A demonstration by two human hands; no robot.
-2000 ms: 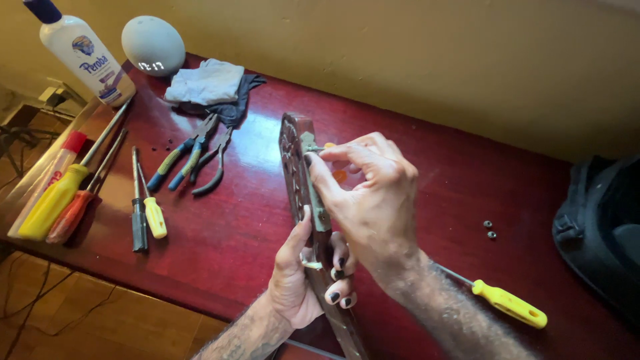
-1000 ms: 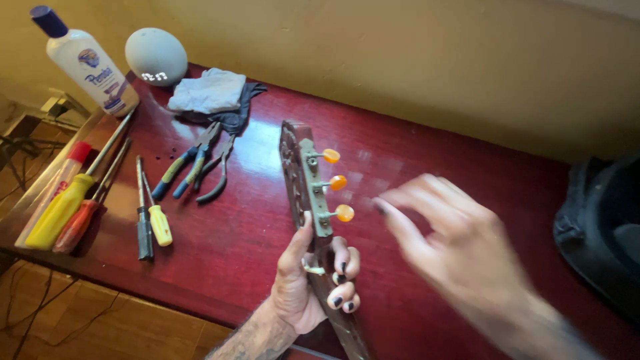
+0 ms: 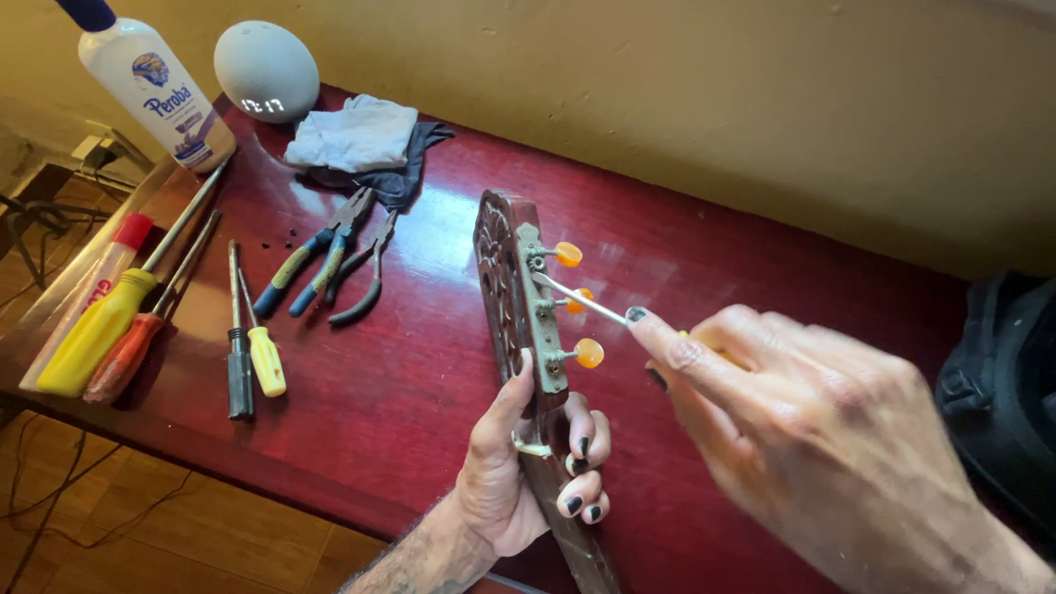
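Observation:
My left hand (image 3: pixel 507 462) grips the neck of a stringed instrument just below its dark wooden headstock (image 3: pixel 497 280), which stands edge-on. A worn metal tuning machine plate (image 3: pixel 543 313) runs along the headstock's side, with three orange tuning buttons (image 3: pixel 589 353) on it. My right hand (image 3: pixel 767 404) holds a screwdriver (image 3: pixel 590 304), its handle mostly hidden by the fingers. The tip of its shaft touches or nearly touches the plate between the upper and middle buttons. A pale nut (image 3: pixel 532 448) shows beside my left thumb.
Left on the red wooden table (image 3: pixel 396 363) lie a large yellow screwdriver (image 3: pixel 99 330), a red one (image 3: pixel 124 359), two small ones, pliers (image 3: pixel 318 256), cloths (image 3: pixel 355 136), a white bottle (image 3: pixel 157 91) and a round clock speaker (image 3: pixel 266 73). A black bag (image 3: pixel 998 388) stands at right.
My right hand was at the plate, moved away to the right, and is now back near it with a screwdriver. The yellow-handled screwdriver seen earlier on the table at right was picked up.

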